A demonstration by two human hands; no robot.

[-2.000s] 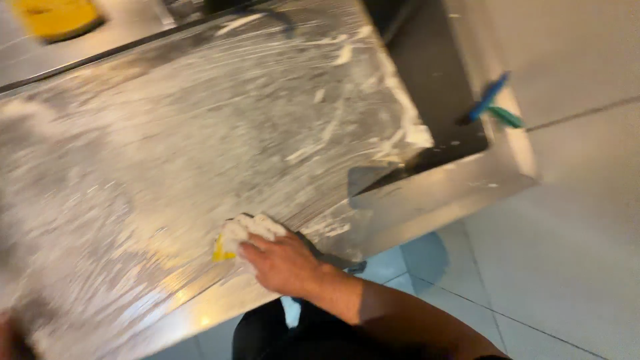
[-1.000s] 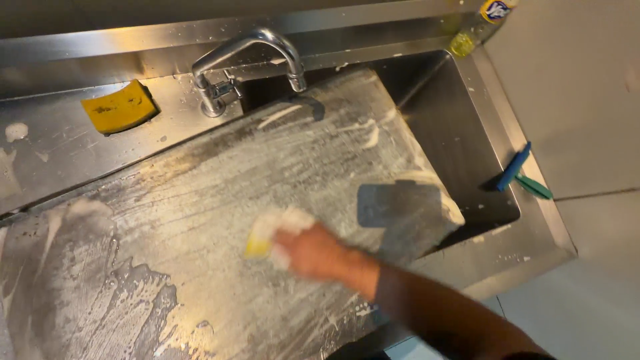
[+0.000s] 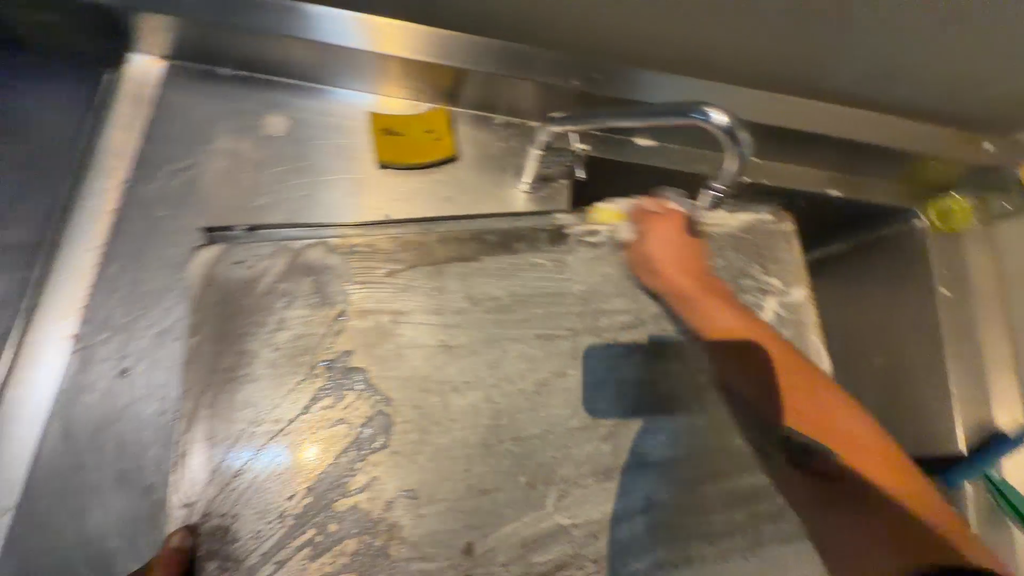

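A large flat metal sheet [image 3: 480, 360], streaked with suds, lies over the counter and part of the sink. My right hand [image 3: 668, 244] presses a foamy yellow sponge [image 3: 606, 214] on the sheet's far edge, just beneath the faucet spout; the hand is blurred. At the bottom left my left hand [image 3: 172, 552] shows only as a finger at the sheet's near left edge, and whether it grips the sheet is hidden. A shadow falls across the sheet beside my right forearm.
A chrome faucet [image 3: 656, 118] arches over the back of the sink basin [image 3: 880, 320]. A yellow pad [image 3: 414, 138] lies on the steel counter [image 3: 240, 160]. At the right are a blurred bottle with yellow liquid [image 3: 950, 212] and a blue-handled tool [image 3: 984, 458] beside a green one [image 3: 1004, 498].
My right hand has moved with the sponge from the sheet's middle to its far edge by the faucet. The view has shifted left.
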